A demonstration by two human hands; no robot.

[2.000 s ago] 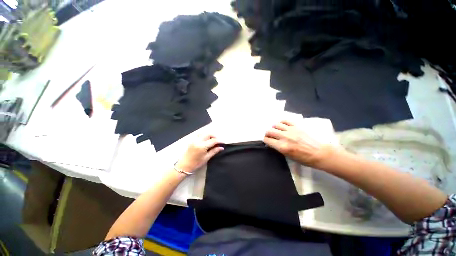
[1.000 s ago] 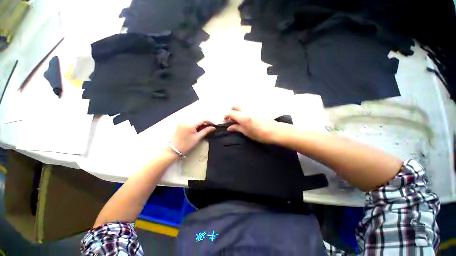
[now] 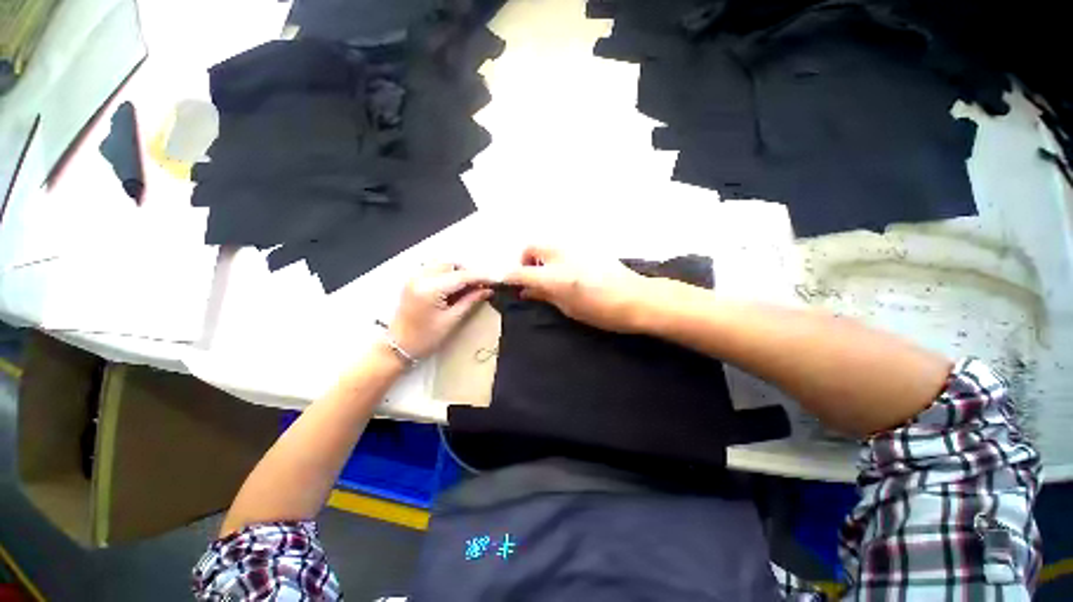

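A black panel (image 3: 606, 382) lies at the near table edge against the dark apron. A short tab (image 3: 759, 425) juts from its lower right side. My left hand (image 3: 433, 308) pinches the panel's upper left corner between thumb and fingers. My right hand (image 3: 565, 286) pinches the top edge right beside it, the fingertips nearly touching. The edge between them looks folded, but the fingers hide most of it. Right of my right hand, the panel's upper right corner (image 3: 677, 268) shows behind my forearm.
A left pile of black panels (image 3: 318, 165) and a larger right pile (image 3: 824, 141) lie beyond my hands. A small black teardrop piece (image 3: 122, 151) lies far left. A cardboard box (image 3: 177, 453) and blue bin (image 3: 394, 459) stand below the table.
My right hand has moved left along the panel's top edge, from its right corner to beside my left hand. The view has tilted downward, and the apron's lettering now shows.
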